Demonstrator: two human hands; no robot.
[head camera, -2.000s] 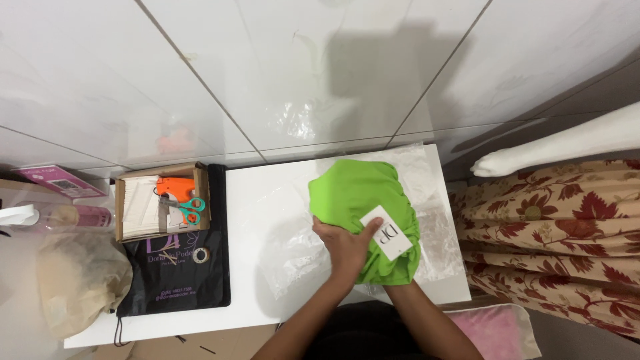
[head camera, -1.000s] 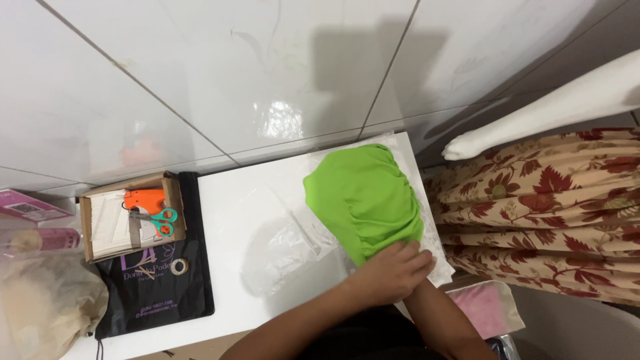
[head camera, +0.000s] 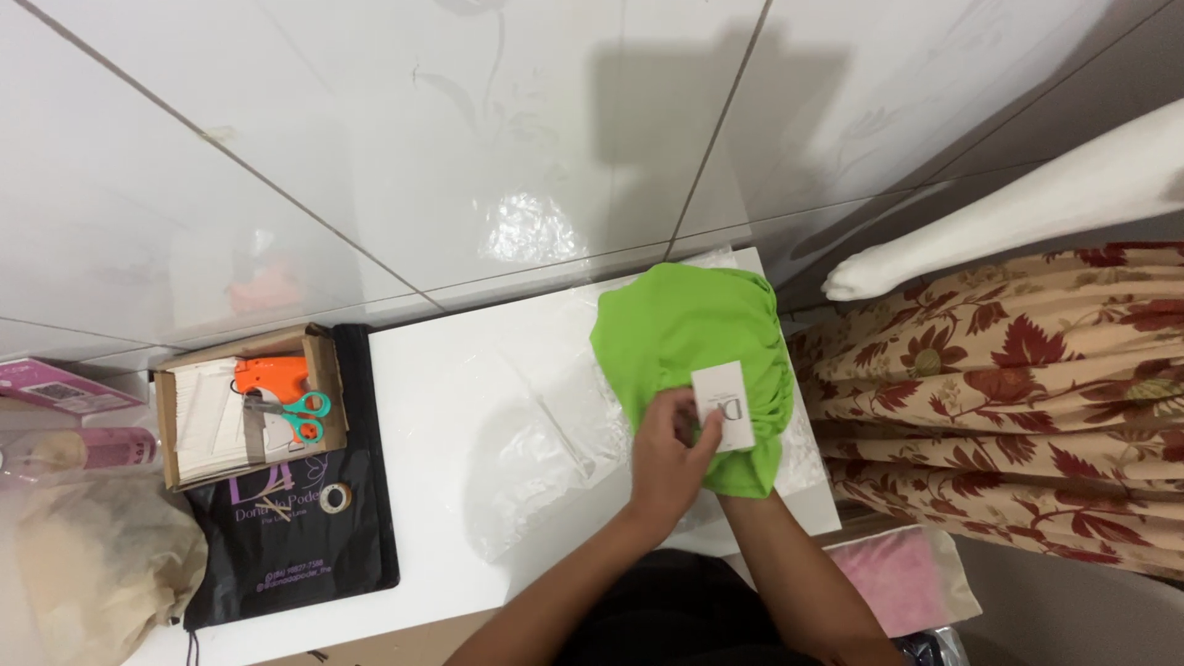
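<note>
A folded green garment (head camera: 684, 324) with gathered edges lies over clear plastic packaging (head camera: 592, 435) at the right end of the white table. My left hand (head camera: 671, 453) pinches a white printed card tag (head camera: 726, 393) against the garment's front, thumb on the card. My right hand is hidden under the lower part of the garment; only the wrist and forearm show, coming out below the cloth.
On the left, a cardboard box (head camera: 254, 467) holds an orange tagging gun (head camera: 273, 373), teal-handled scissors (head camera: 310, 416) and white tags. It sits on a black bag (head camera: 305, 564) beside a tape roll (head camera: 336, 498). A white mannequin hand (head camera: 856, 276) and floral fabric (head camera: 999, 398) are at right.
One second ago the hands were together at the garment's lower edge and no card showed. Now my left hand holds the card on the front, and my right hand is under the cloth.
</note>
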